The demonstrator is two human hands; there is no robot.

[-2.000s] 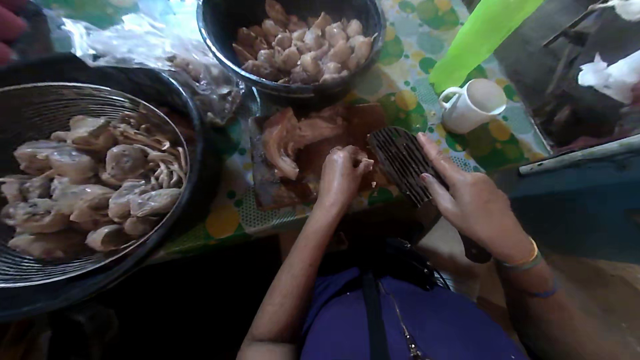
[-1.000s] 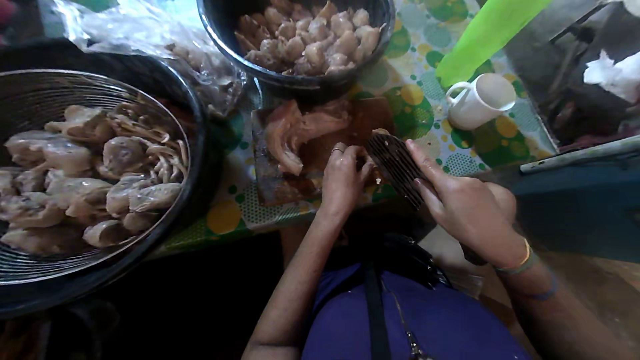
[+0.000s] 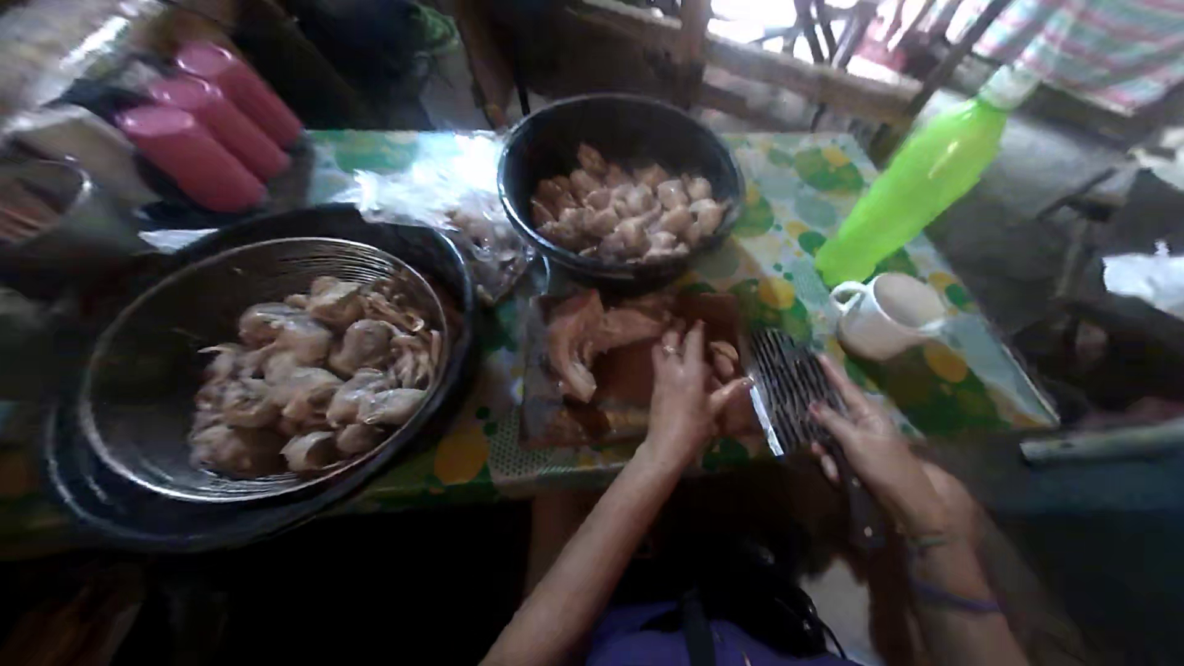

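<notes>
My right hand (image 3: 874, 444) grips a broad cleaver (image 3: 797, 393) by its dark handle, the blade to the right of a wet cutting board (image 3: 629, 379). Over the board my left hand (image 3: 684, 384) has its fingers spread, close to a small piece of raw meat (image 3: 723, 361); whether it touches that piece cannot be told. Larger raw meat pieces (image 3: 578, 347) lie on the board's left part. Behind the board a black basin (image 3: 731, 199) holds many meat pieces (image 3: 638, 217). At left, a metal strainer (image 3: 129, 324) with raw chicken pieces (image 3: 314, 370) rests in a large black tub (image 3: 467, 305).
A white mug (image 3: 888, 319) stands right of the board, with a bright green bottle (image 3: 916, 190) behind it. Clear plastic bags (image 3: 490, 245) lie between tub and basin. Pink containers (image 3: 203, 134) are at the back left. A patterned cloth (image 3: 805, 176) covers the table.
My left hand's fingers, bunched together before, are now spread apart. The cleaver is still in my right hand. The view has tilted up, showing more behind the table.
</notes>
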